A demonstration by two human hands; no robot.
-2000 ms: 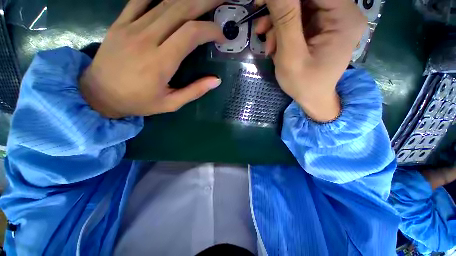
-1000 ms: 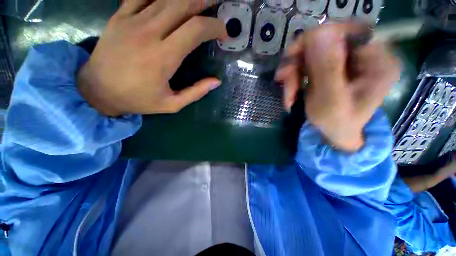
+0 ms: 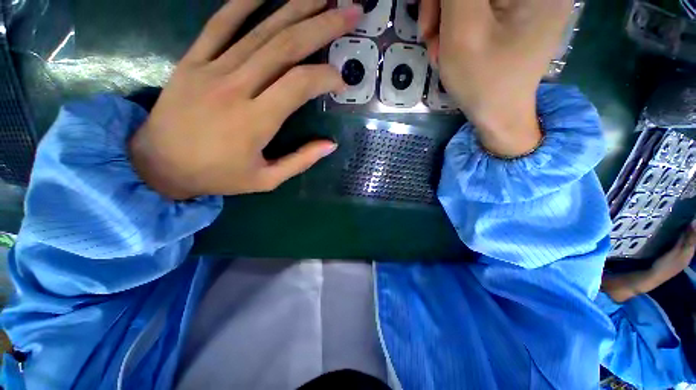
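A tray of white-silver speaker units with dark centres [image 3: 403,75] lies at the top of the view and runs past its edge. My left hand [image 3: 221,114] is spread flat, with fingertips on the tray's left side and the thumb apart on the mat. My right hand [image 3: 496,57] is over the tray's right part, its fingers bent and partly cut off by the top edge. No tweezers can be seen in it now; its grip is hidden. A sheet of small dotted pieces [image 3: 391,164] lies below the tray, between my forearms.
The dark green mat [image 3: 305,228] lies under everything. At the right is another tray of units [image 3: 649,194], with a neighbouring worker's hand [image 3: 660,270] below it. Clear film [image 3: 652,27] lies at the upper right. Dark ribbed strips [image 3: 19,114] are at the far left.
My right hand has moved up and left, from beside the dotted sheet to over the tray. The tweezers seen two seconds ago no longer show. The tray sits lower in view. My left hand keeps its pose.
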